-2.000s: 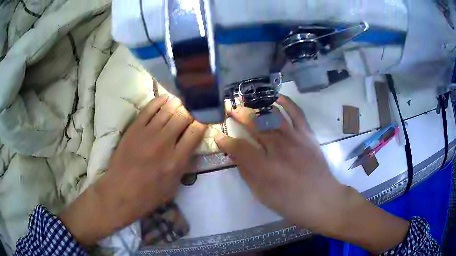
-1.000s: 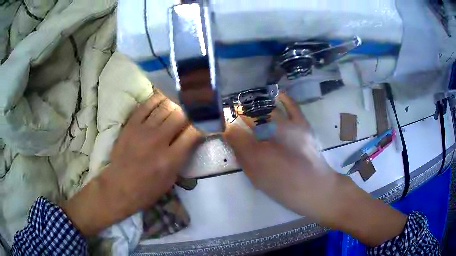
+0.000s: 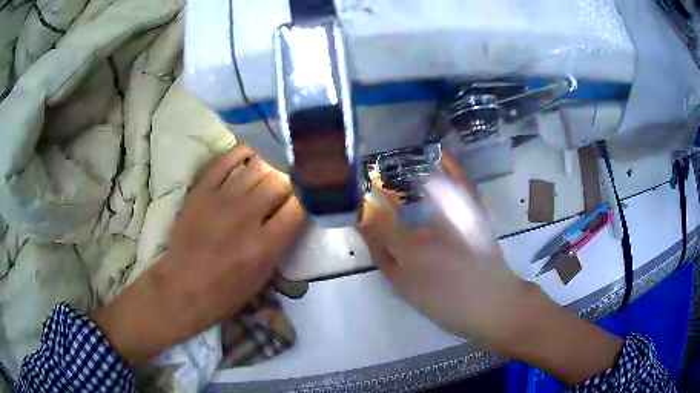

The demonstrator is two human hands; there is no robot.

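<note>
The cream quilted jacket shell (image 3: 69, 176) lies in folds over the left side and runs under the white sewing machine head (image 3: 460, 46). My left hand (image 3: 230, 222) lies flat on the cloth edge left of the needle area, fingers towards the light. My right hand (image 3: 437, 253) is right of the needle area, fingertips partly behind the machine parts. What its fingers touch is hidden. The presser foot is mostly hidden behind the front lever and hands. A piece of checked lining (image 3: 259, 334) shows below my left wrist, beside white inner fabric (image 3: 173, 368).
Snips with blue and pink handles (image 3: 579, 234) lie at the right beside a brown patch (image 3: 568, 269). Another brown patch (image 3: 541, 201) is behind them. Black cords (image 3: 620, 230) cross the table's right side. A ruler strip (image 3: 430, 362) follows the front edge, with blue plastic (image 3: 645, 338) below.
The cream cloth strip between my hands has gone from the front of the needle plate, leaving the plate bare there. My right hand has shifted slightly. The camera view has also moved a little.
</note>
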